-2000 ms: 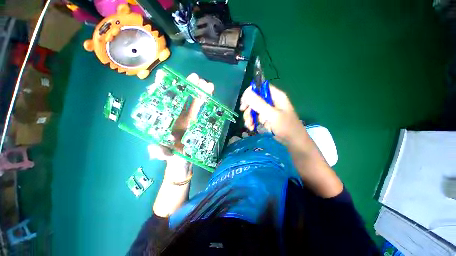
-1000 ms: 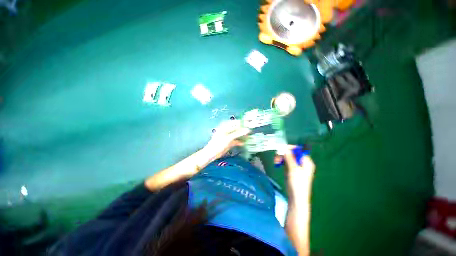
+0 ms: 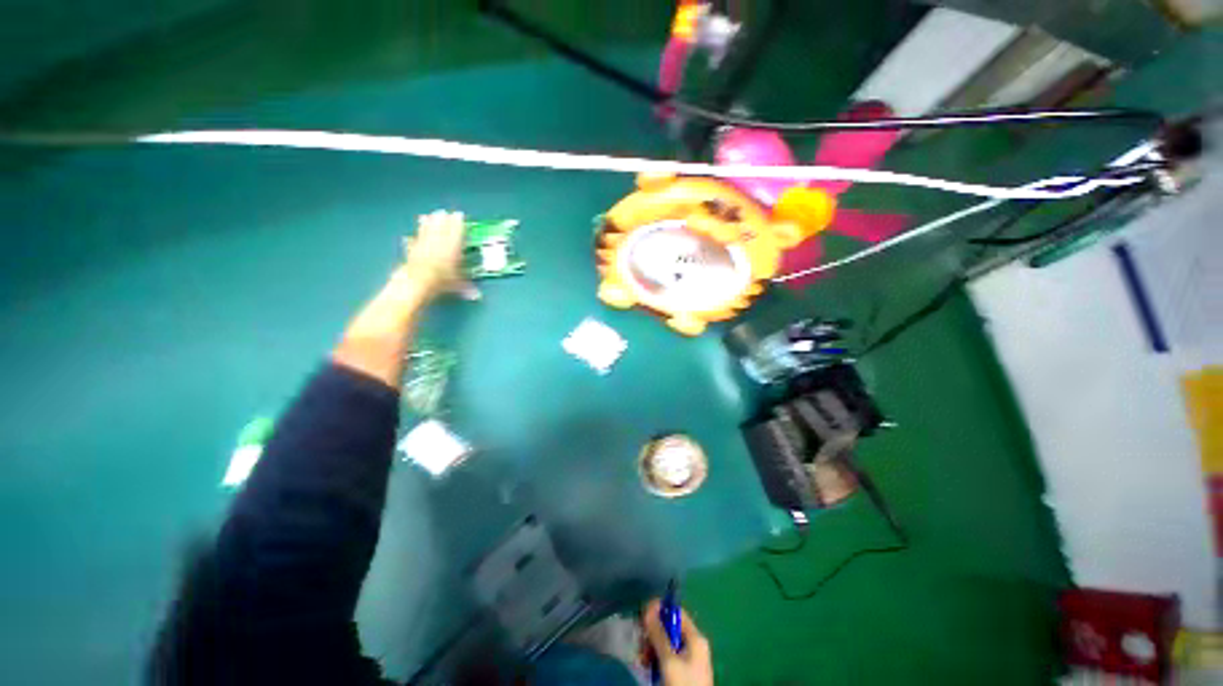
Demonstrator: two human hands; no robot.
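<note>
My left hand (image 3: 437, 252) is stretched far out over the bench, its fingers at the left end of a small green circuit board (image 3: 494, 249). Blur hides whether it grips the board. My right hand (image 3: 687, 657), cut off by the bottom edge, holds the blue-handled cutters (image 3: 672, 622). Another green board (image 3: 429, 377) lies beside my left forearm, partly hidden. Two pale square pieces (image 3: 594, 345) (image 3: 435, 446) lie on the bench. A green and white piece (image 3: 248, 453) lies left of my sleeve.
An orange animal-face fan (image 3: 684, 257) stands at the back. A small round reel (image 3: 673, 465) sits near the right edge, beside a black soldering station (image 3: 811, 436) with a cable. A grey flat object (image 3: 527, 584) is at the near edge. A white cable crosses above.
The view has swung round. My left hand has left the green panel and reached out across the bench. The panel is no longer in my hands. My right hand is lower, still with the cutters.
</note>
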